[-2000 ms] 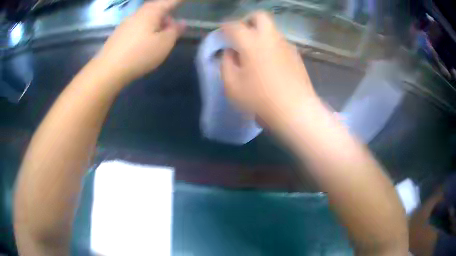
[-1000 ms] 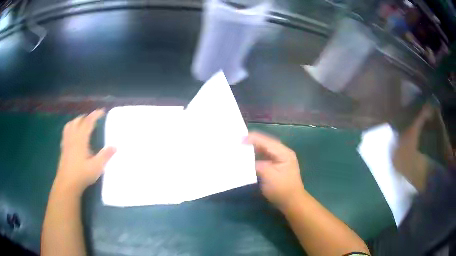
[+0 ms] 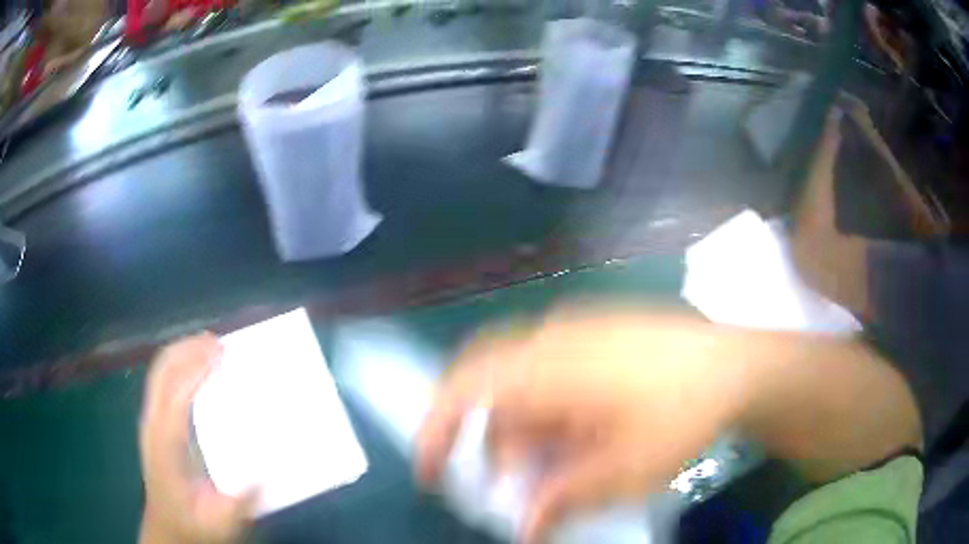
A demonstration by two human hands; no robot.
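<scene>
My left hand (image 3: 181, 457) is at the left edge of a stack of empty white bags (image 3: 282, 414), fingers at its upper corner and thumb at its lower edge. The stack lies tilted on the green bench. My right hand (image 3: 521, 414), blurred, holds a thin white protective bag (image 3: 388, 383) to the right of the stack; part of the bag is hidden under the hand. A bagged unit (image 3: 308, 170) stands upright on the dark belt beyond the stack, its bag mouth open and something dark inside.
Another white bagged unit (image 3: 579, 106) stands further right on the belt. A neighbour's arm (image 3: 829, 234) and white bags (image 3: 749, 276) are at the right. A green post (image 3: 823, 106) rises there. Metal rails run behind the belt.
My right hand has pulled a bag away from the stack and crossed the lower middle. The stack is now turned in my left hand. The bagged units appear further left in view.
</scene>
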